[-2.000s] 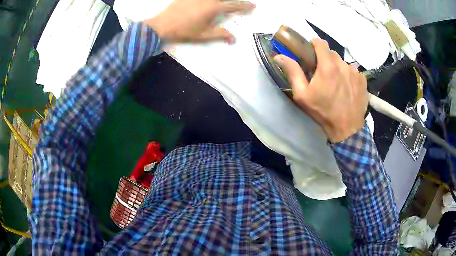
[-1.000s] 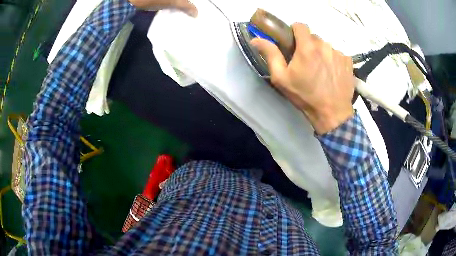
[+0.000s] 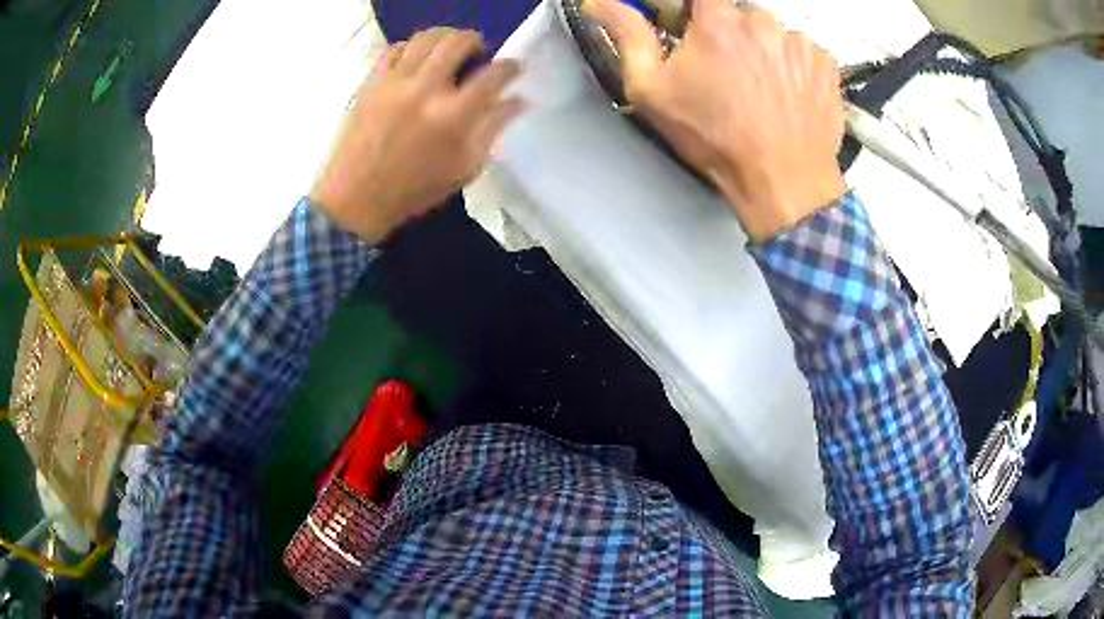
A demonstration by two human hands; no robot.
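Note:
The white garment (image 3: 678, 278) lies on the dark pressing table cover (image 3: 569, 363), one long part running from the top centre down to the near edge. My right hand (image 3: 745, 103) is closed on the steam iron (image 3: 593, 55), whose plate edge rests on the garment near the top; the handle is mostly hidden. The pale steam hose (image 3: 920, 169) runs from it to the right. My left hand (image 3: 418, 127) is slightly blurred, with bent fingers at the garment's left edge; whether it grips cloth is unclear.
Other white cloth (image 3: 260, 121) lies at upper left, and more (image 3: 956, 218) at right. The iron rest (image 3: 999, 472) is at lower right. A yellow-framed basket (image 3: 91, 375) stands at left. A red-handled item (image 3: 385, 429) sits in a patterned holder beside my checked shirt.
My left hand has come right and down towards the iron. The iron and my right hand have moved up in the picture. Navy cloth now shows at top centre, and the left white cloth is more exposed.

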